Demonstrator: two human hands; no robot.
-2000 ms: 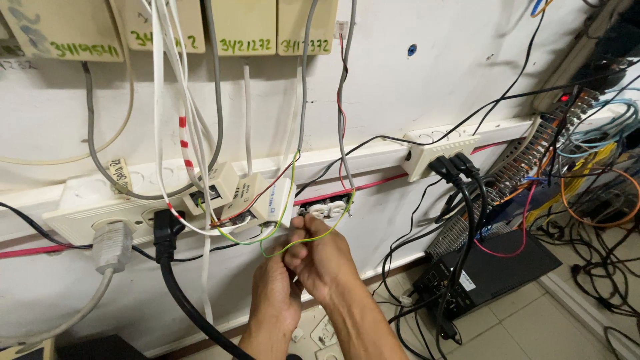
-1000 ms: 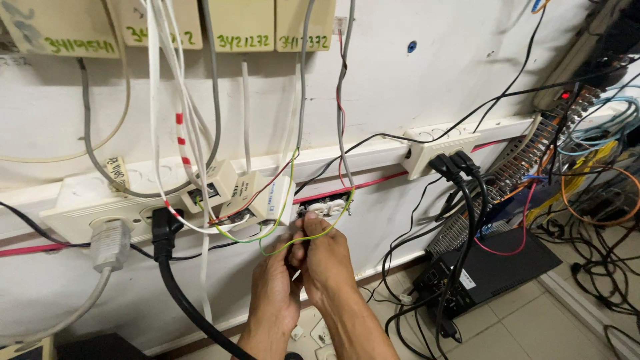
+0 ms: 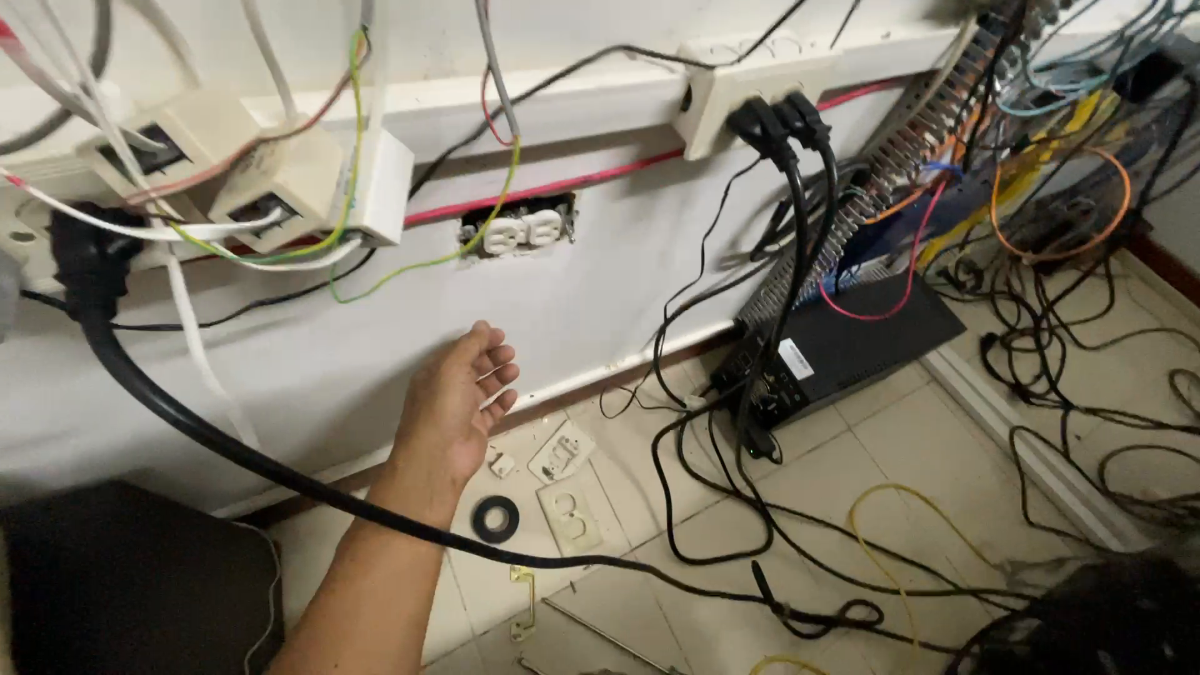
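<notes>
My left hand [image 3: 459,403] is raised in front of the white wall panel, palm turned right and fingers loosely curled; no object shows in it. Above it, a white duplex outlet [image 3: 506,236] sits in a rectangular wall cutout. A thin green-yellow wire [image 3: 412,271] loops across the cutout's left part. Below the hand, on the tiled floor, lie a roll of black electrical tape [image 3: 495,519], an outlet cover plate [image 3: 570,532], another white plate [image 3: 561,452], a brass-coloured handle [image 3: 529,600] and a thin metal rod [image 3: 609,637]. My right hand is not in view.
A thick black cable [image 3: 375,514] passes across my left forearm. White connector boxes [image 3: 281,178] and a black plug [image 3: 92,253] are at left. A power strip [image 3: 750,89] holds two black plugs at right, above a black equipment box [image 3: 858,337] and tangled cables.
Both hands were together at the wall outlet; my left hand is now lower and away from it, and my right hand has left the view. The view has moved lower and closer.
</notes>
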